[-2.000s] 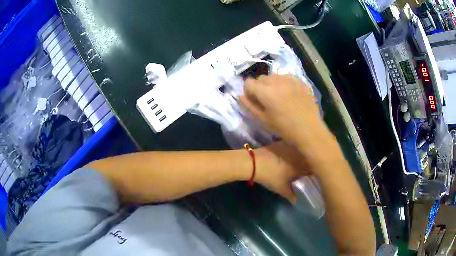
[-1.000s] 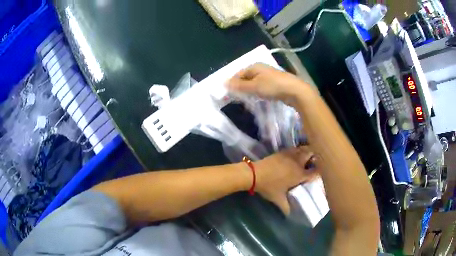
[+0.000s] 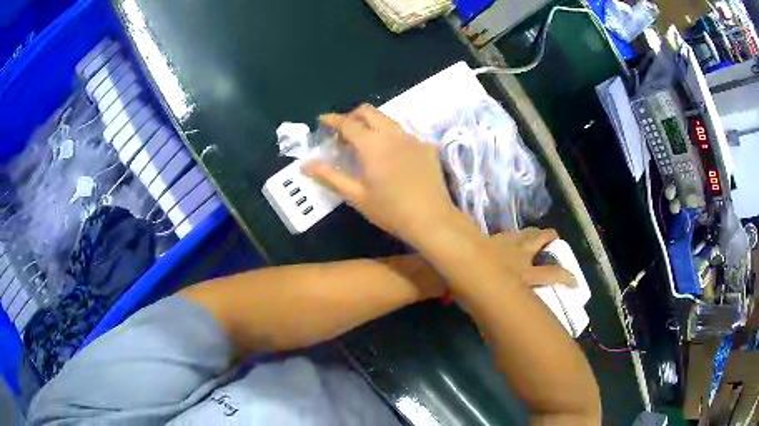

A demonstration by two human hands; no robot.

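The long white power strip [image 3: 293, 200] lies diagonally on the bench, four dark slots at its near-left end. A white plug [image 3: 293, 139] is beside its upper edge. My right hand [image 3: 379, 170] is over the strip, blurred, thumb and fingers apart around a clear bagged piece; whether it grips this is unclear. Clear-bagged white cords [image 3: 491, 166] lie over and beside the strip's far end. My left hand [image 3: 520, 258] holds a few white socket units [image 3: 572, 287] standing together on the bench at right. My right forearm crosses over my left wrist.
A blue bin [image 3: 179, 258] at left holds a row of white units and bagged cords. A yellowish pad [image 3: 408, 10] lies at the top. A grey meter with red digits [image 3: 670, 137] stands at right. Thin wires lie near the units.
My right hand has moved left along the strip, uncovering the bagged cords. My left hand and the units have shifted right and up in view, and the units show more clearly.
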